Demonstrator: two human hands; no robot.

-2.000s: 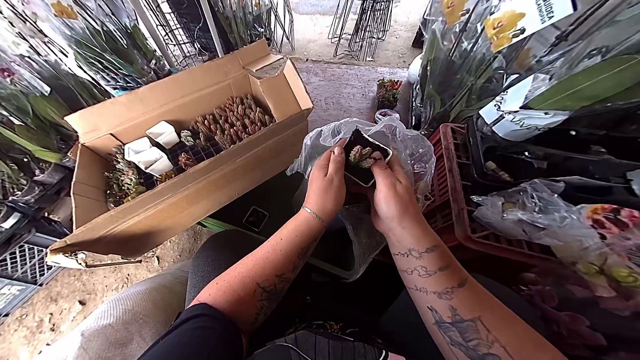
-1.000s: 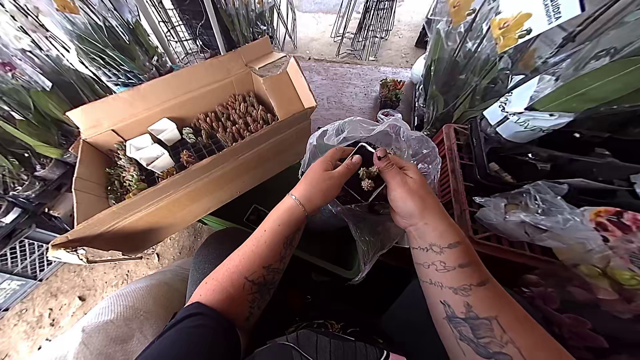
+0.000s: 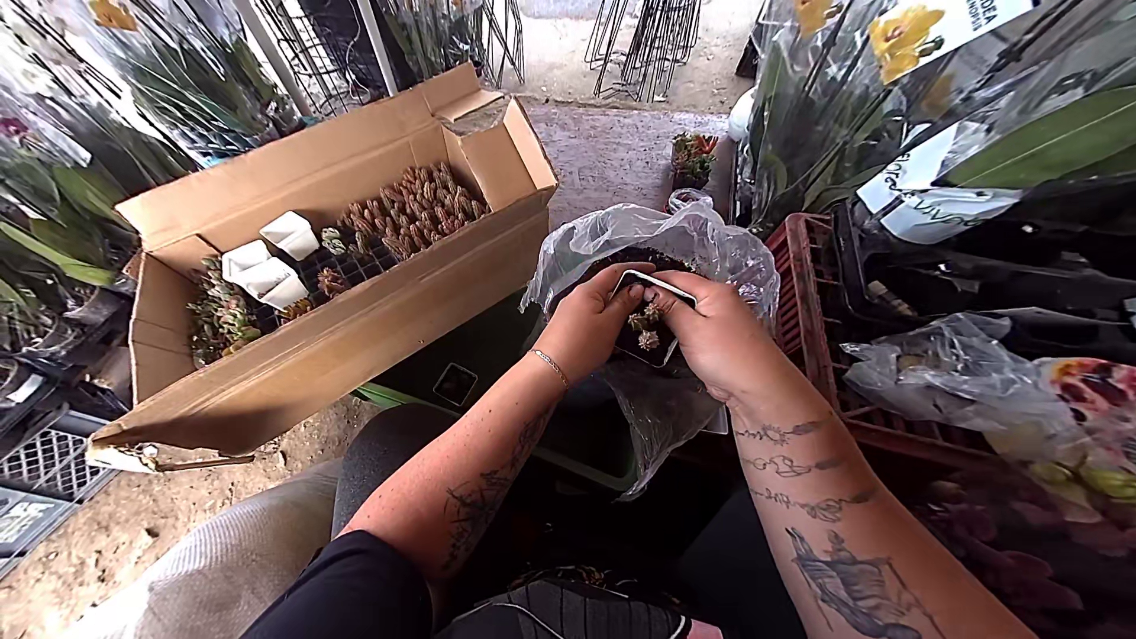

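Observation:
Between both hands is a small square white-rimmed plastic pot (image 3: pixel 666 352) of dark soil holding small succulent plants (image 3: pixel 647 325). My left hand (image 3: pixel 587 321) grips its left side, and my right hand (image 3: pixel 714 330) grips the right side. Both thumbs press down on the soil at the far end of the pot. Just beneath and beyond the hands, a clear plastic bag (image 3: pixel 612 227) stands spread around dark potting soil (image 3: pixel 652 256). The undersides of the pot and most fingertips are hidden.
At left, a cardboard box (image 3: pixel 373 328) holds a black cell tray of succulents (image 3: pixel 417 209) and white empty pots (image 3: pixel 266 266). A potted succulent (image 3: pixel 694 160) stands beyond the bag. A red plastic crate (image 3: pixel 803 302) and wrapped orchids (image 3: pixel 901 40) are at right.
The pot has turned and tilted in my hands, and both thumbs have moved to the soil at its far edge. The box and bag stay about where they were.

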